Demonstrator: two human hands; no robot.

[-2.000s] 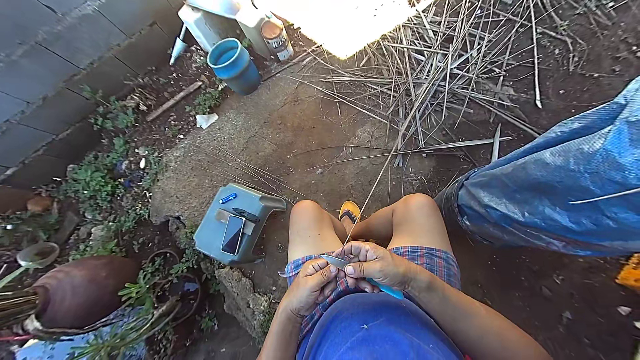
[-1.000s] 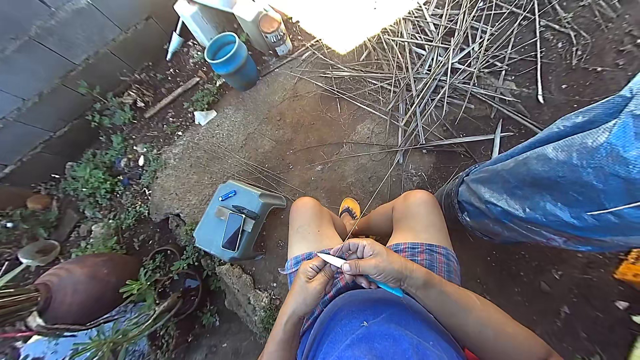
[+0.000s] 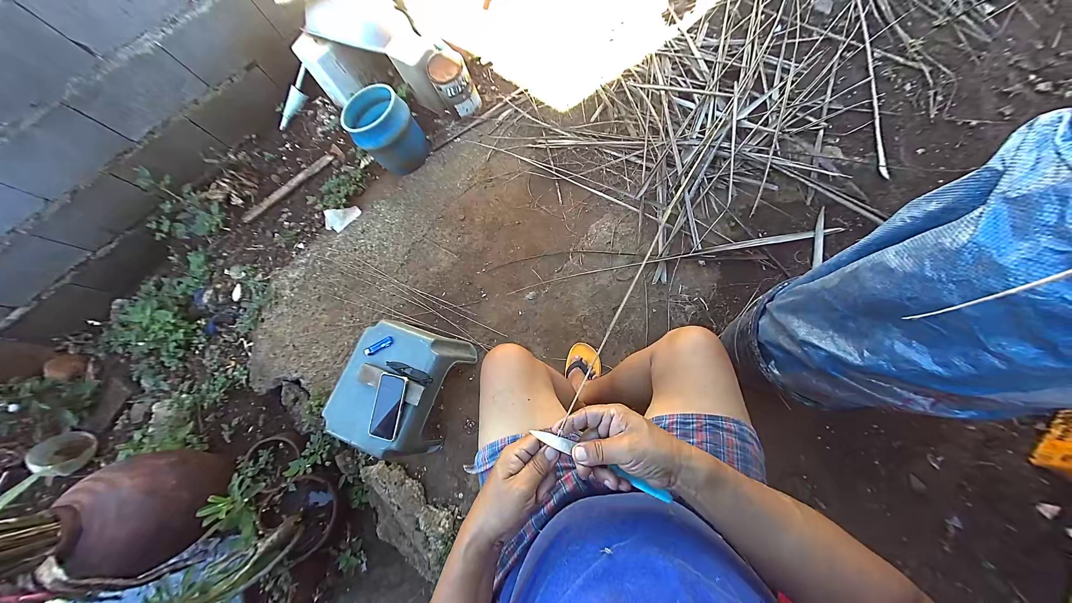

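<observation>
Above my lap, my right hand (image 3: 624, 448) is closed on a small knife (image 3: 641, 483) with a light blue handle. Its pale blade points left, toward the fingers of my left hand (image 3: 521, 481). A long thin dry stalk (image 3: 628, 297) runs from between my hands up toward the pile of dry palm-like strips (image 3: 712, 134). My left thumb and fingers pinch close to the blade tip, around the near end of the stalk. The exact contact there is partly hidden by the fingers.
A grey plastic stool (image 3: 352, 400) at my left bears a phone (image 3: 388, 407) and a blue lighter (image 3: 378, 345). Farther off stand a blue pot (image 3: 385, 126) and white containers. A blue tarp-like bundle (image 3: 913, 327) lies at right, a clay pot (image 3: 142, 511) at lower left.
My hands stay close together over my lap. The knife blade has turned slightly between the frames.
</observation>
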